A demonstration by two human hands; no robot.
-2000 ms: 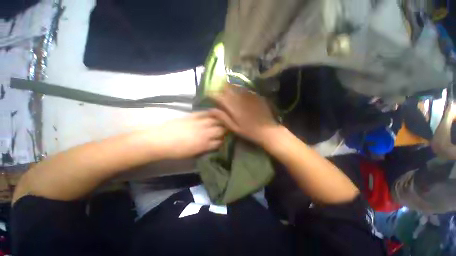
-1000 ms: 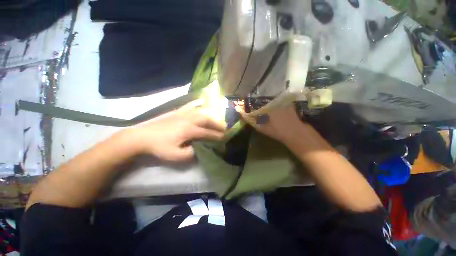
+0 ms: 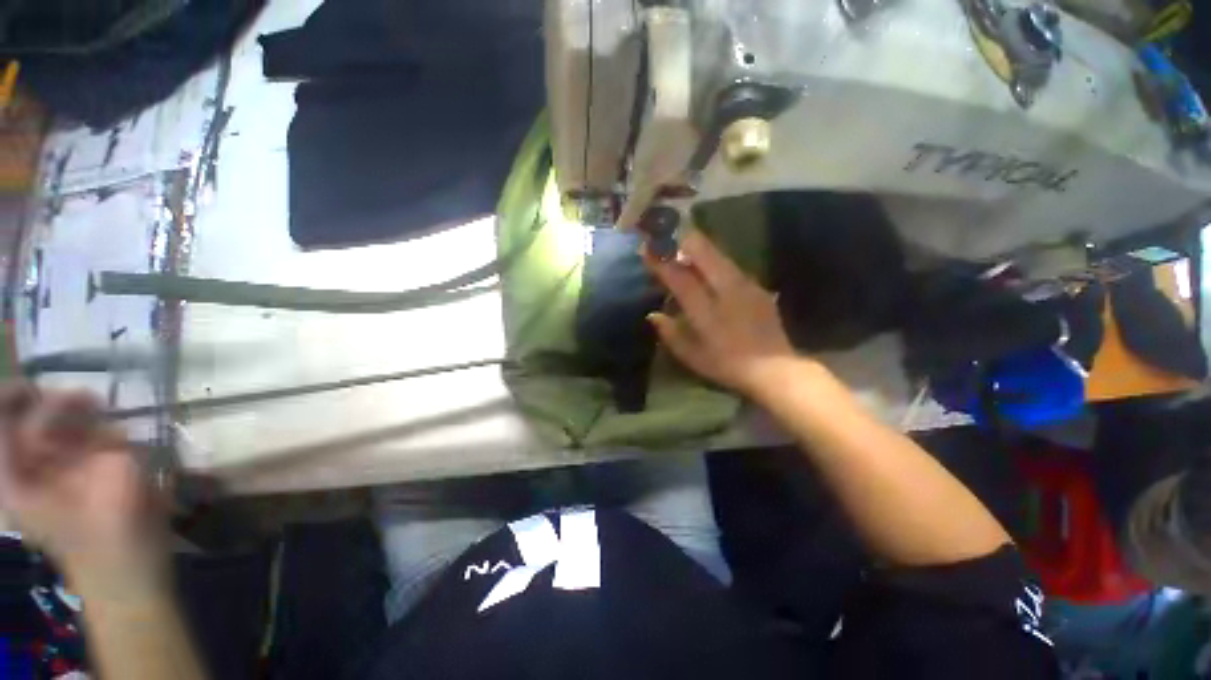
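Note:
The olive-green fabric piece (image 3: 531,312), with black cloth (image 3: 619,312) inside it, lies under the needle area of the off-white sewing machine (image 3: 850,146). My right hand (image 3: 724,319) rests on the cloth right of the needle, palm down, fingers apart. An olive strip (image 3: 306,294) trails left from the piece across the table. A second, thinner strip (image 3: 332,387) runs from the piece towards my left hand (image 3: 67,452). That hand is blurred at the far left edge; whether it grips the strip cannot be told.
A flat black panel (image 3: 399,160) lies at the upper left of the white table (image 3: 399,326). The table's left part is worn and taped. At the right are dark cloth, a blue item (image 3: 1029,388), an orange piece (image 3: 1129,339) and a red stool (image 3: 1082,531).
My left hand has left the fabric by the needle and moved to the far left. The thinner strip now shows stretched across the table. My right hand remains near the needle, fingers more spread.

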